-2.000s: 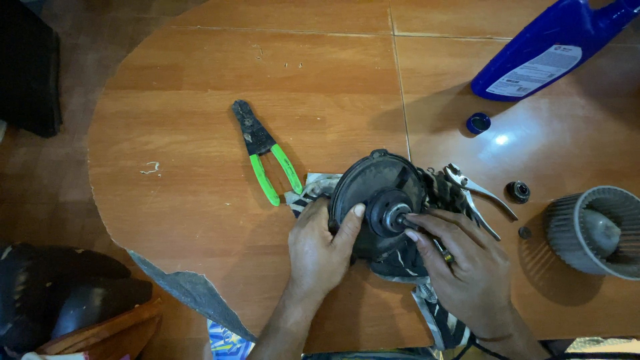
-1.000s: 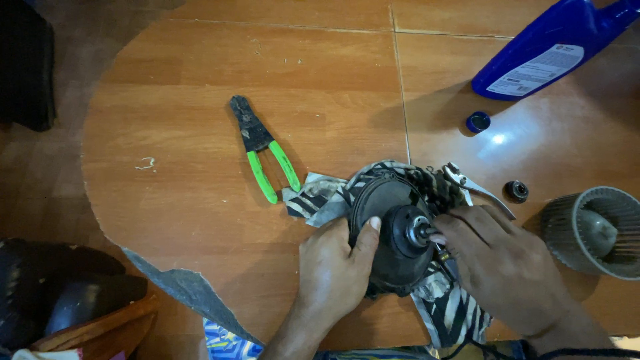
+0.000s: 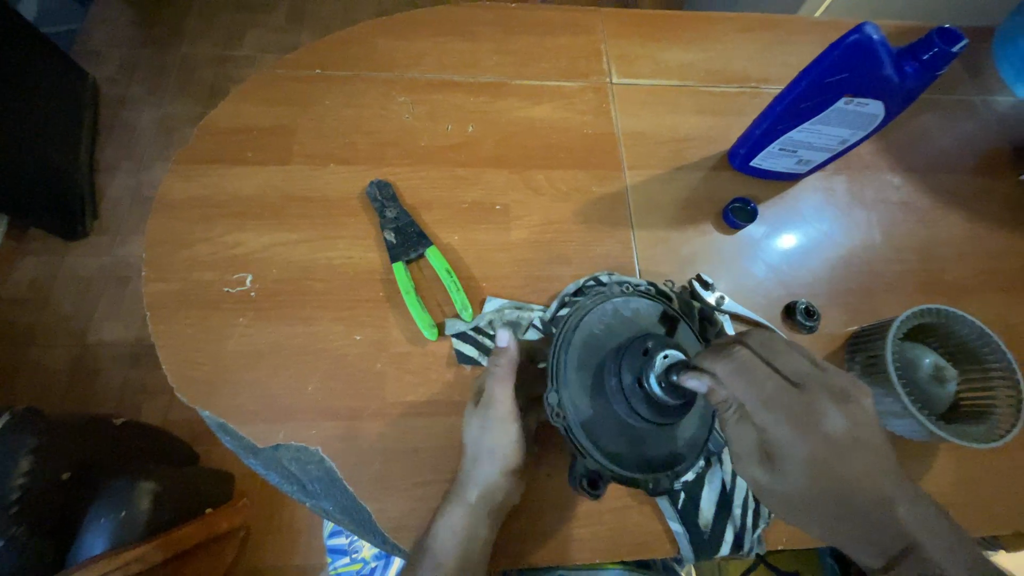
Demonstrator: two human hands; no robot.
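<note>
A round black blower motor housing (image 3: 592, 400) lies tilted on a black-and-white striped cloth (image 3: 716, 504) near the table's front edge. My right hand (image 3: 808, 432) grips the part at the housing's centre, where a metal ring (image 3: 662, 370) shows; what exactly the fingers hold is hidden. Just left of the housing is my left hand (image 3: 500, 424), thumb raised, its other fingers partly hidden behind the thumb and in shadow. Slip-joint pliers (image 3: 732, 308) lie partly under the cloth and right hand. Green-handled wire strippers (image 3: 416, 260) rest farther left.
A grey blower wheel (image 3: 888, 384) stands at the right, near a small black round part (image 3: 801, 317). Behind are a blue plastic bottle (image 3: 832, 112), uncapped, and its blue cap (image 3: 740, 213). Torn grey material (image 3: 304, 472) hangs at the wooden table's (image 3: 264, 200) front left edge.
The housing has turned and tilted, its round face now more toward the camera. My left thumb, on the housing a second ago, has come off it to the left. My right hand remains at its centre.
</note>
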